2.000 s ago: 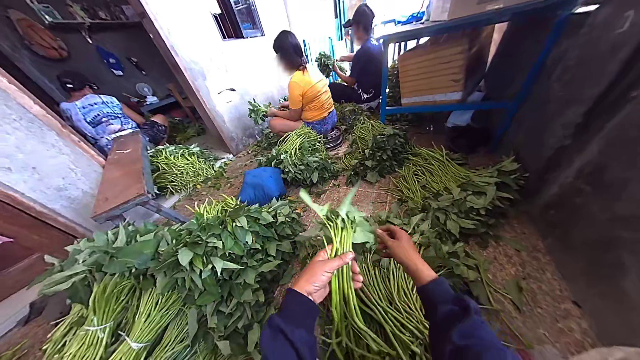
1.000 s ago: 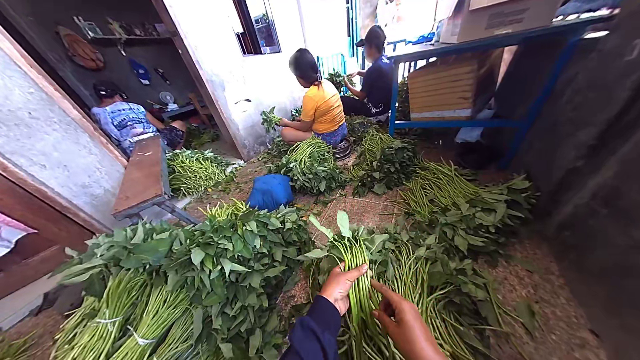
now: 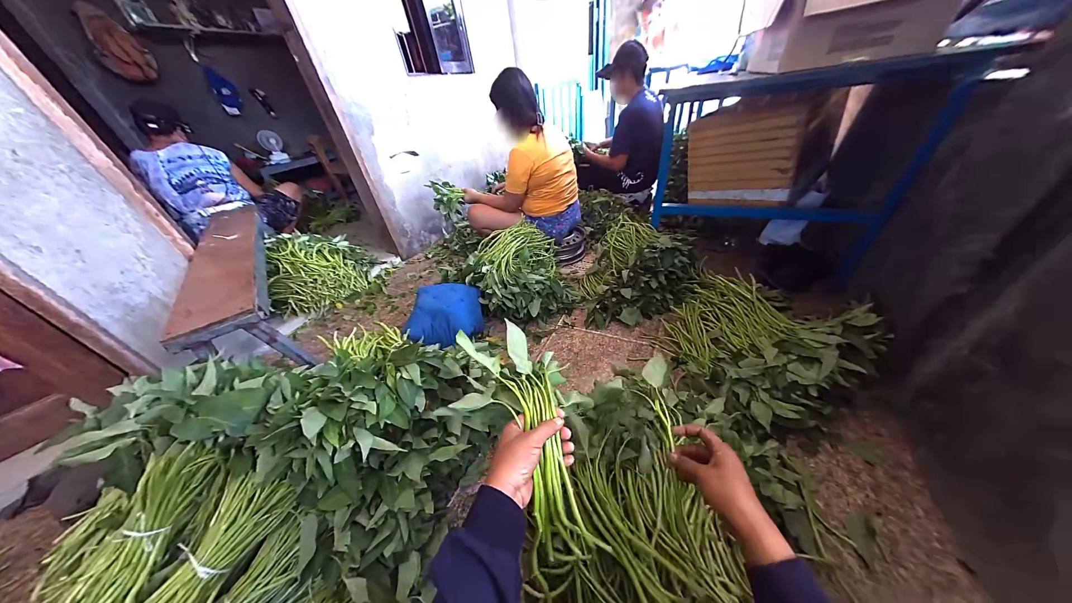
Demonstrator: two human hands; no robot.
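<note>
My left hand (image 3: 528,456) is closed around a bunch of long green leafy stems (image 3: 546,490), held upright with the leaves at the top. To its right, my right hand (image 3: 708,469) pinches a thin leafy stem (image 3: 662,410) between thumb and fingers. Beneath both hands lies a loose pile of the same greens (image 3: 645,536), stems toward me. At the lower left are bundles of stems (image 3: 226,536) tied with white ties, beside a large heap of leaves (image 3: 368,427).
Several more piles of greens (image 3: 745,335) lie on the floor ahead. A blue bundle (image 3: 445,314) sits near a wooden bench (image 3: 222,276). A person in yellow (image 3: 544,172), one in dark clothes (image 3: 632,134) and one in a doorway (image 3: 197,176) sit beyond. A blue table (image 3: 770,79) stands at the right.
My right hand has moved right, away from the bunch in my left hand, and now has a stem between its fingers. The left hand still holds its bunch.
</note>
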